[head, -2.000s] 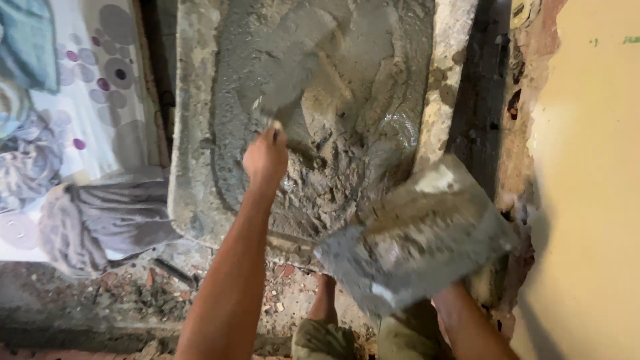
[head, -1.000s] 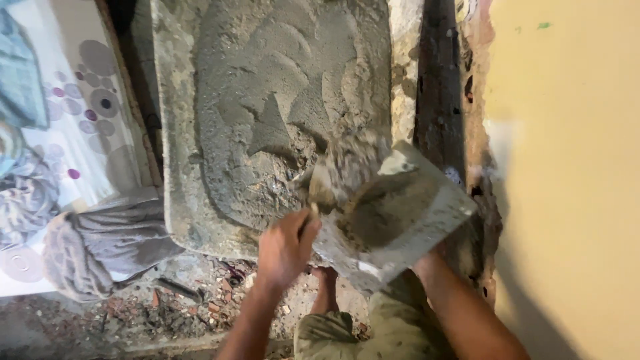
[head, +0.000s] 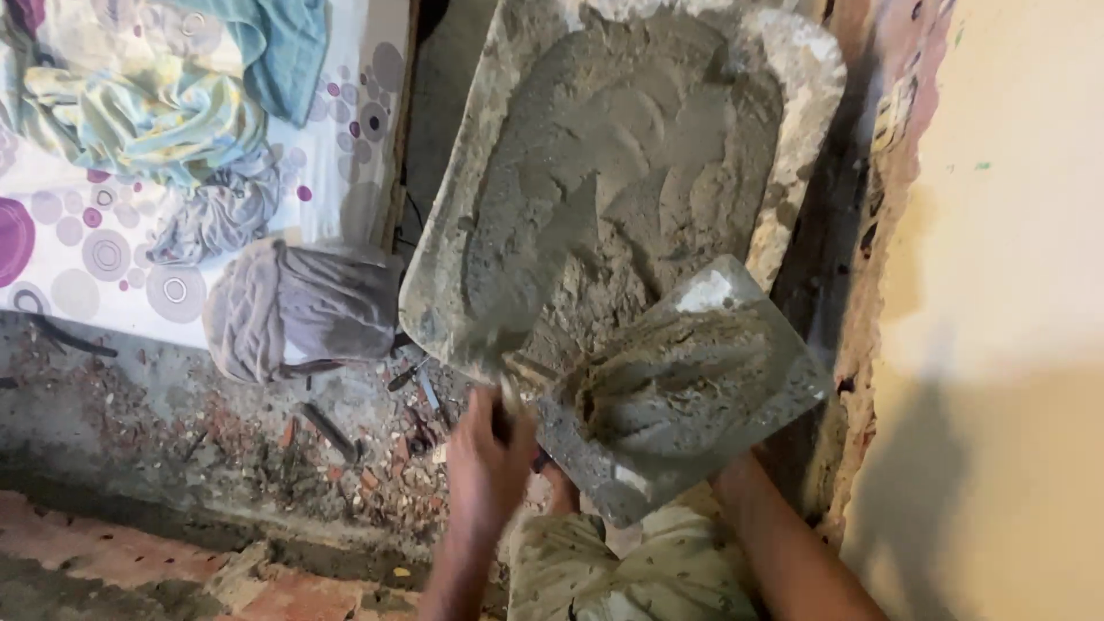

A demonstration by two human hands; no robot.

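Observation:
My left hand (head: 487, 444) grips the handle of a trowel (head: 526, 297), whose motion-blurred blade is over the near left corner of a mortar tub (head: 435, 276). Wet grey mortar (head: 642, 164) fills much of the tub, with curved trowel marks across its surface. To the right of my left hand, a flat square plasterer's hawk (head: 776, 349) is tilted over the tub's near right corner. A ridged heap of mortar (head: 677, 379) lies on it. My right hand (head: 737, 474) supports the hawk from below; its fingers are hidden beneath the board.
At left, a surface with a patterned cover (head: 103, 250) holds crumpled cloths (head: 147, 112) and a grey cloth (head: 302, 306). Rubble (head: 371, 470) litters the floor near my feet. A yellowish wall (head: 1000, 285) rises along the right, close to the hawk.
The trowel has left the hawk, where it was one second ago, and moved left to the tub's near corner. Mortar that was on the blade over the hawk now lies on the hawk. The view has shifted.

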